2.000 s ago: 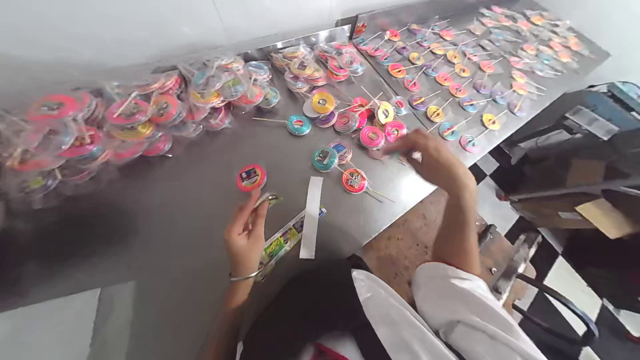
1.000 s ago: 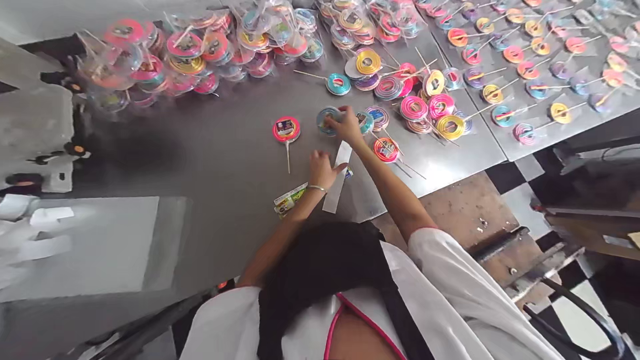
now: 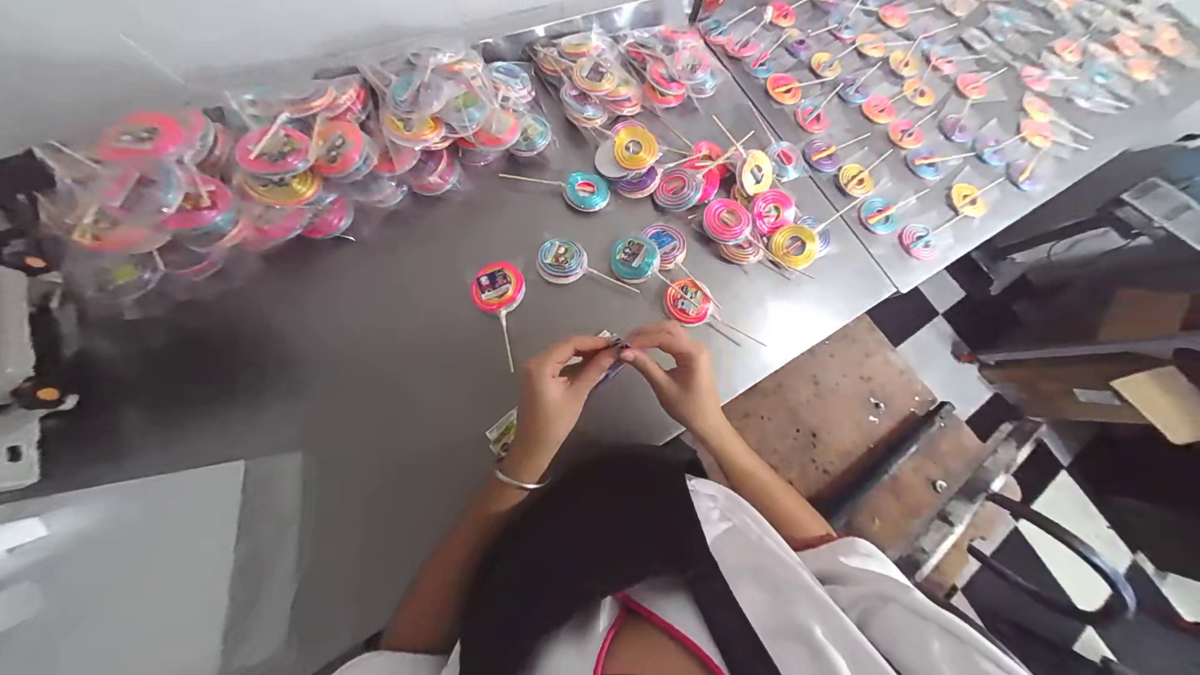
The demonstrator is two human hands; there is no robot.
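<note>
My left hand [image 3: 555, 389] and my right hand [image 3: 679, 375] meet fingertip to fingertip over the steel table, both pinching a small printed label strip [image 3: 614, 354]. Under my left wrist lies another piece of printed labels [image 3: 503, 434]. Beyond my hands lie wrapped spiral lollipops bearing labels: a pink and yellow one [image 3: 498, 287] with its stick toward me, a light blue one [image 3: 562, 260], a teal one [image 3: 635, 258] and a red one [image 3: 688, 302]. Farther off are a blue lollipop [image 3: 587, 191] and a loose pile of lollipops [image 3: 727, 221] without visible labels.
Bagged lollipops [image 3: 281, 159] are heaped along the wall at the back left. Rows of single lollipops [image 3: 878, 109] cover the right-hand table. A white sheet [image 3: 122, 562] is at the lower left. Beside the table's right edge are a worn brown board [image 3: 834, 403] and a cardboard box [image 3: 1162, 403].
One second ago my right hand was at a light blue lollipop; that one now lies free beside the pink one. My hands have come together on the label strip. The view has shifted.
</note>
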